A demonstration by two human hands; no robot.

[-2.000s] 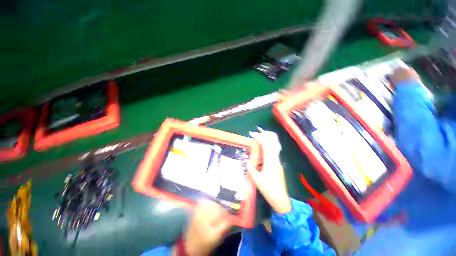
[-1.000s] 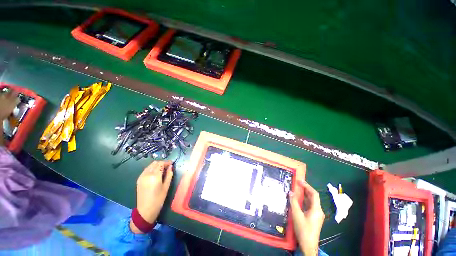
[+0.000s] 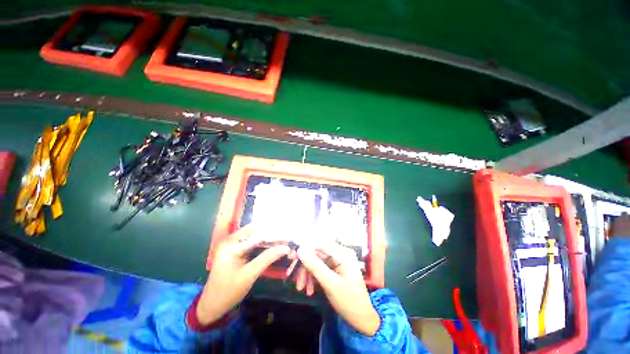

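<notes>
An open tablet [image 3: 284, 202] with bright white areas lies in an orange-red foam tray [image 3: 304, 166] in front of me. My left hand [image 3: 242, 266] and my right hand [image 3: 335, 273] meet over the tray's near edge. Their fingertips are together around a small dark piece [image 3: 293, 246], which looks like one of the black flex parts; the fingers hide most of it. A tangled pile of black flex parts [image 3: 169, 166] lies left of the tray.
Orange flex cables [image 3: 52, 173] lie at far left. A white scrap [image 3: 436, 220], tweezers [image 3: 427, 269] and red-handled pliers [image 3: 464, 330] lie right. Another tray [image 3: 494, 276] stands beyond them. Two trays [image 3: 211, 84] and a loose unit [image 3: 516, 121] are on the belt. A neighbour's blue sleeve [image 3: 604, 290] is at right.
My left hand has moved right from the black pile to above the tray. My right hand has left the tray's right side and met it there. The view has shifted.
</notes>
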